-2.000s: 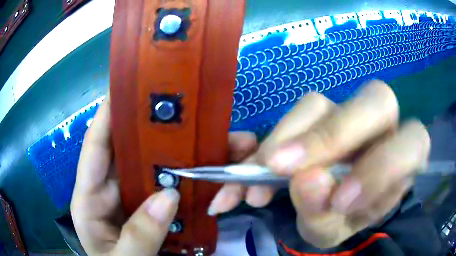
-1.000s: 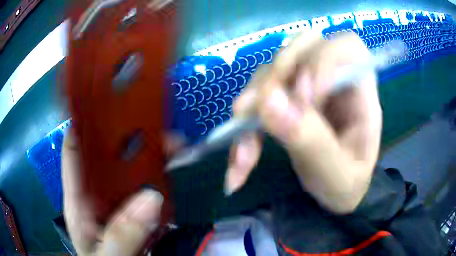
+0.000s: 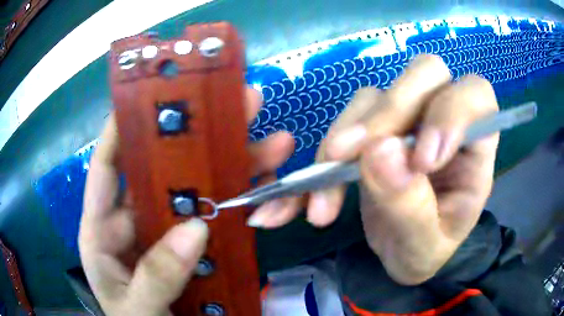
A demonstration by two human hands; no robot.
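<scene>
My left hand (image 3: 111, 247) holds the red-brown carrier block (image 3: 185, 154), with its notched end pointing up and away. Four round parts lie in a row along it; the second from the notched end (image 3: 184, 204) sits in a black-edged recess beside my left thumb. My right hand (image 3: 414, 166) holds silver tweezers (image 3: 297, 179) like a pen. A thin pale ring (image 3: 208, 208) is at the tweezer tip, just right of that second part, not around it. The two lower parts are partly blurred, close to my thumb.
The blue ring sheet (image 3: 346, 80) with rows of white arcs lies behind my hands on the green surface (image 3: 80, 80). A white band (image 3: 46, 71) curves across the upper left. Other carrier blocks lie at the upper left (image 3: 21, 18) and lower left edge (image 3: 13, 281).
The block was blurred and tilted a second ago; it now faces me with its notched end in full view. The tweezers have come over the block, with a ring now visible at their tip.
</scene>
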